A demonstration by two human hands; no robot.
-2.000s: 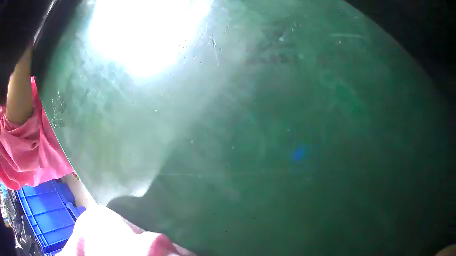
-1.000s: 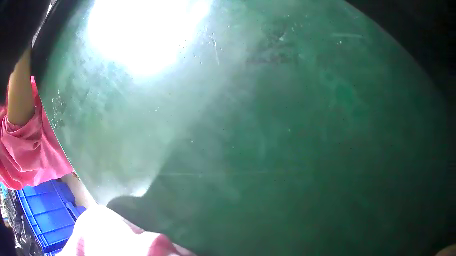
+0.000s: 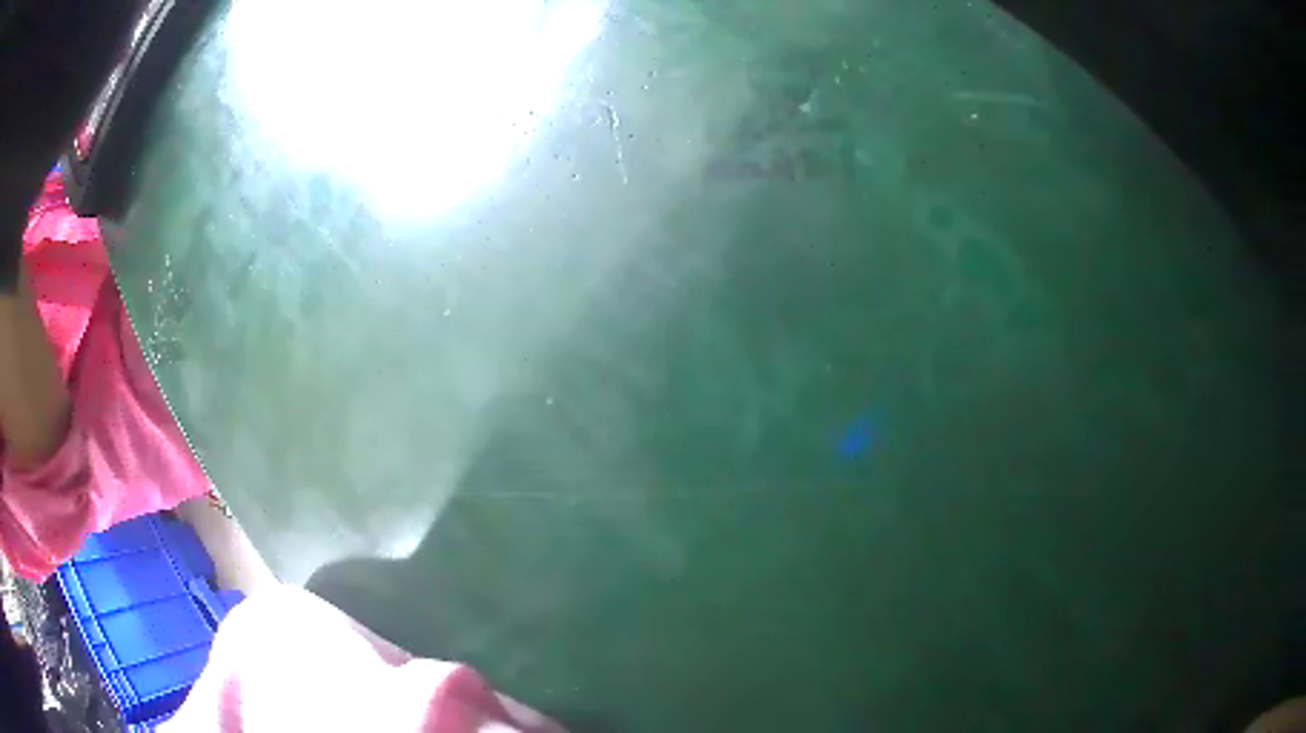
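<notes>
The dull green bench mat (image 3: 745,358) lies right in front of me, scuffed and speckled, with a strong white glare patch at its upper left and a small blue spot right of centre. A small skin-toned patch, perhaps the edge of my right hand (image 3: 1280,717), shows at the bottom right corner; it is cut off, and its fingers and anything held are hidden. My left hand is not in view.
A person's pink sleeve (image 3: 122,430) and bare arm are beside the mat's left edge. A blue plastic crate (image 3: 148,616) is below. Overexposed white and pink cloth (image 3: 322,666) overlaps the mat's lower left edge. Dark areas border the mat.
The other person's arm at the left has moved down and left, and more pink cloth shows there. The blue spot, absent one second ago, shows again. The skin-toned patch has not visibly moved.
</notes>
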